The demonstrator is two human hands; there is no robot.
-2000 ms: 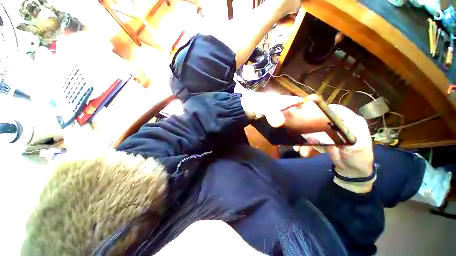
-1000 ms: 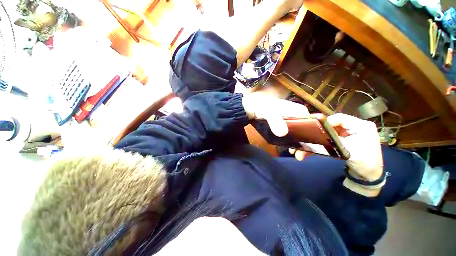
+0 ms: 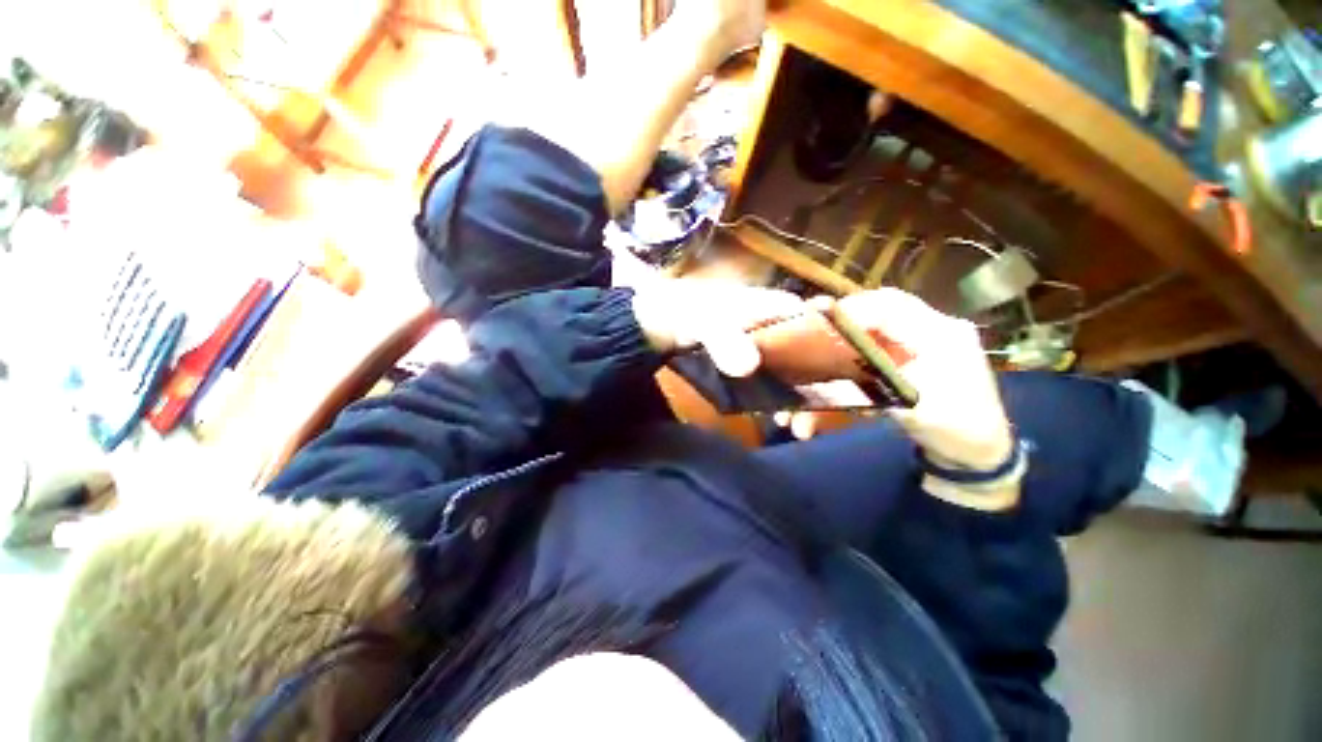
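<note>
A smartphone (image 3: 812, 352) with a dark glossy screen showing a brown-orange reflection and a thin gold-brown rim is held tilted above my lap. My left hand (image 3: 713, 322) grips its left end, with the thumb over the screen side. My right hand (image 3: 950, 380), with a dark band at the wrist, is around its right end. Some fingers of both hands are hidden behind the phone. Glare washes out part of my left hand.
A curved wooden desk (image 3: 1000, 80) with orange-handled tools (image 3: 1222, 218) is upper right, cables and a white block (image 3: 998, 278) beneath. Red and dark books (image 3: 210, 355) and a pale keyed device (image 3: 138, 326) are left. A fur hood (image 3: 218, 616) is lower left; my raised knee (image 3: 515, 218) is upper left.
The head view has shifted, so the desk, phone and hands appear farther left. Both hands keep hold of the phone, and its tilt has changed slightly.
</note>
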